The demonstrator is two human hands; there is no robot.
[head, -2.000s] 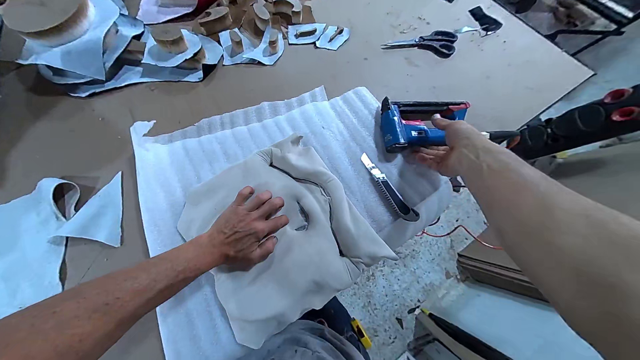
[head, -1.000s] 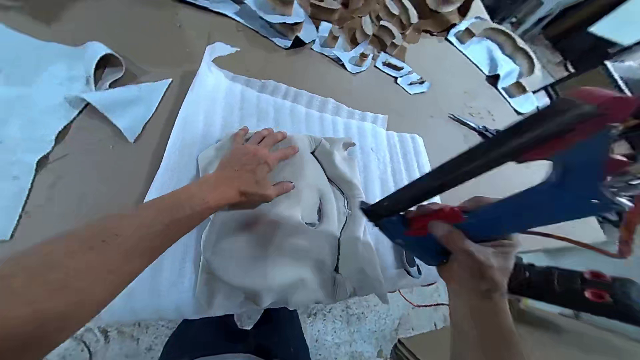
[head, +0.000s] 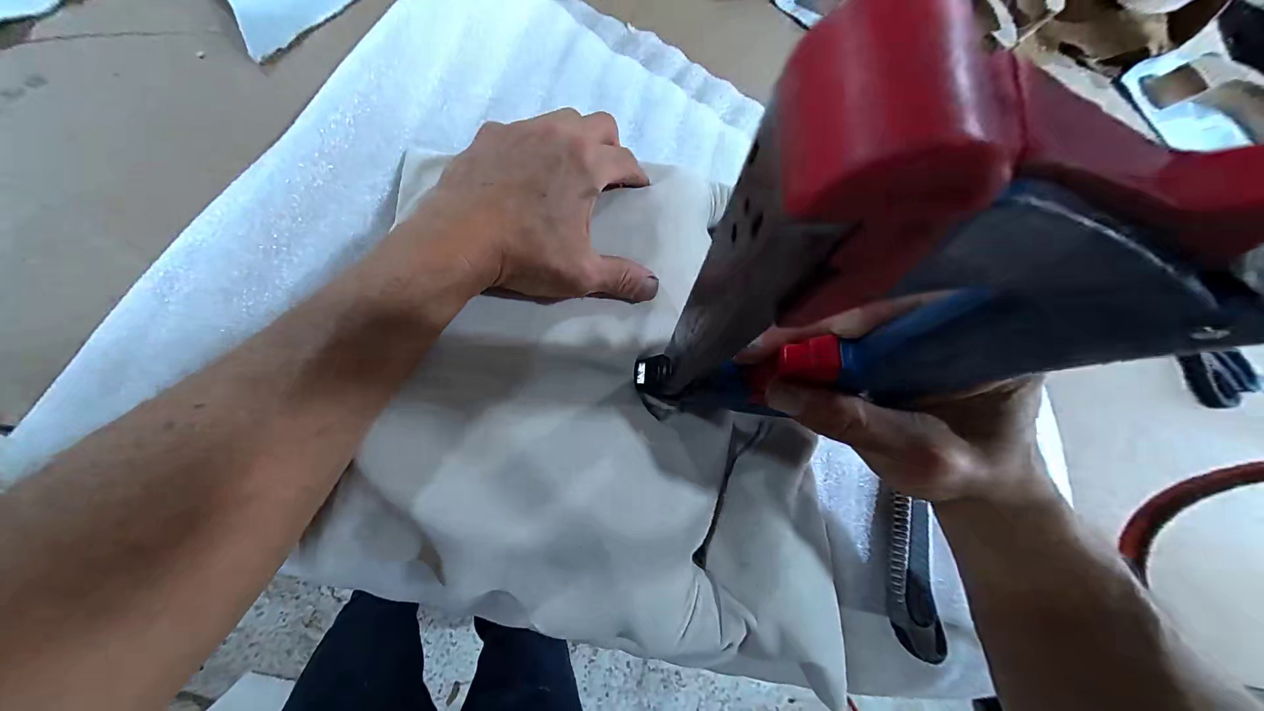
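Observation:
A light grey upholstery cover (head: 553,474) lies on white foam sheeting (head: 296,188). My left hand (head: 553,212) presses flat on its upper part, fingers bent and thumb toward the middle. My right hand (head: 908,425) grips a blue and red pneumatic staple gun (head: 908,138), whose large body fills the upper right. The gun's nose rests at the slot in the middle of the cover; whether it touches cannot be told. A dark slit runs down the cover to the right of the nose. A snap-off utility knife (head: 913,583) lies on the foam below my right hand.
Cut pieces of white-backed material (head: 281,25) lie on the tabletop (head: 128,168) at the upper left, and more shapes (head: 1185,99) at the upper right. Scissors handles (head: 1220,377) show at the right edge, above a red air hose (head: 1185,494). My legs stand below the near edge.
The staple gun has moved from the right side of the foam to the middle of the cover. My left hand stays on the cover. The view has come closer.

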